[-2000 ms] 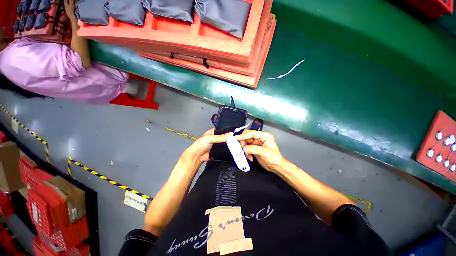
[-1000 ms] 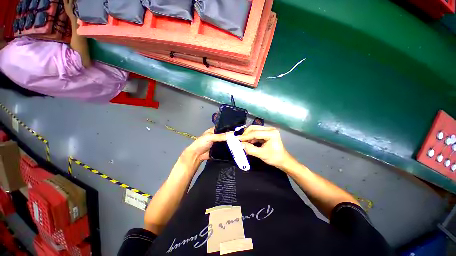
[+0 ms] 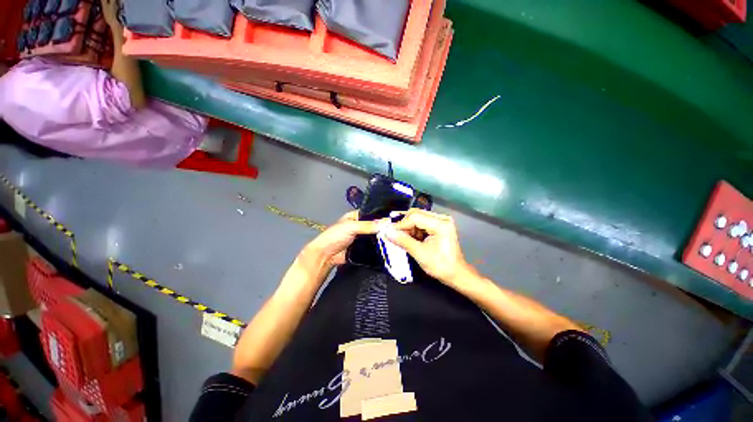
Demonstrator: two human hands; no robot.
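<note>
A small white device [image 3: 397,260] is held in front of my body, its lower end pointing down and right. My left hand [image 3: 334,237] grips the dark smartphone [image 3: 385,196] with the white device over it. My right hand [image 3: 431,239] pinches the upper end of the white device with thumb and fingers. The phone's lower part is partly hidden by the device and my fingers. A thin dark stick rises above the phone.
Grey pouches [image 3: 360,23] lie on stacked orange-red trays [image 3: 330,64] on the green bench [image 3: 570,107]. A white cord [image 3: 477,113] lies there. A foam board with white parts [image 3: 718,247] is at right. A person in pink [image 3: 99,115] sits left. Red crates [image 3: 78,342] stand lower left.
My right fingers have closed in over the device's upper end. The phone has tilted slightly and shows a bright reflection. The thin white piece seen near my right fingertips no longer shows clearly.
</note>
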